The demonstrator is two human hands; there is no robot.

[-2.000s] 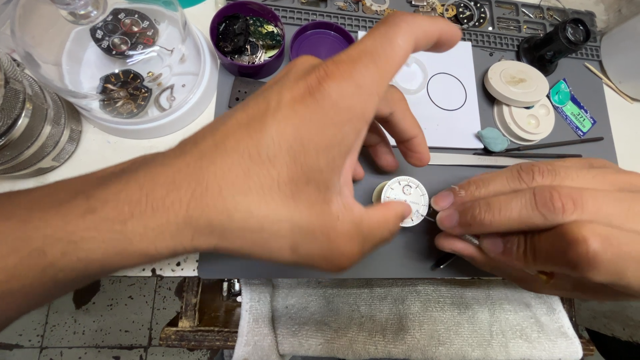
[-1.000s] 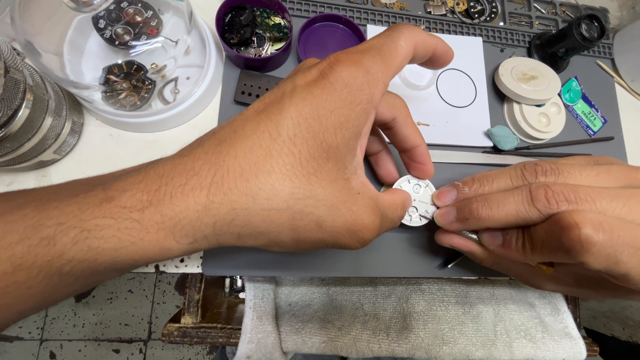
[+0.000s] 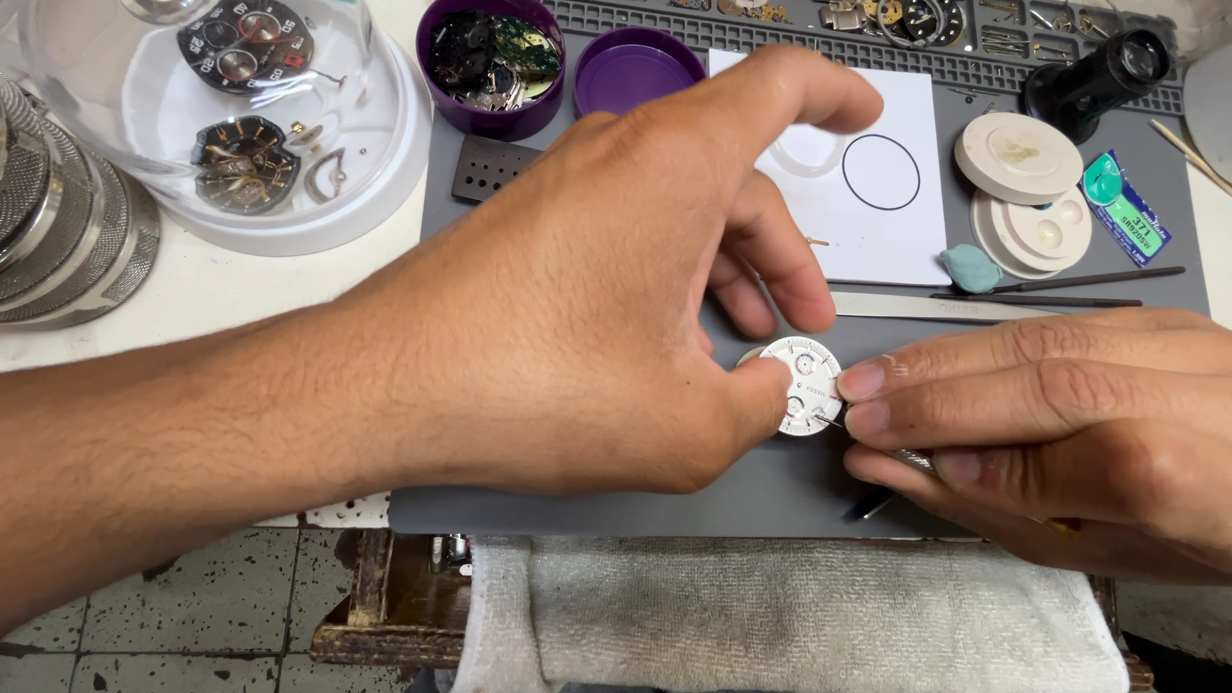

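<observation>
A round white watch dial with small subdials [image 3: 811, 385] stands over the grey work mat [image 3: 597, 510]. My left hand [image 3: 597, 318] touches the dial's left edge with its thumb; its index finger is raised and the other fingers curl above. Whether those fingers press on the dial's back is hidden. From the right, my right hand [image 3: 1049, 433] grips a slim tool with a knurled metal handle [image 3: 912, 460], and the thin tip meets the dial near its lower edge. Two of its fingertips are at the dial's right rim.
Behind my hands lie white paper with a black ring gasket [image 3: 882, 171], steel tweezers [image 3: 943, 306], teal putty [image 3: 970, 269], cream round containers [image 3: 1020, 159] and a black loupe [image 3: 1097, 82]. Purple tubs [image 3: 491, 120] and a clear dome [image 3: 318, 125] over watch parts stand left. A towel [image 3: 789, 616] hangs in front.
The dial has turned between my fingers, its subdials now lying differently. Both hands remain close around it. The tool's tip now shows against the dial's lower part.
</observation>
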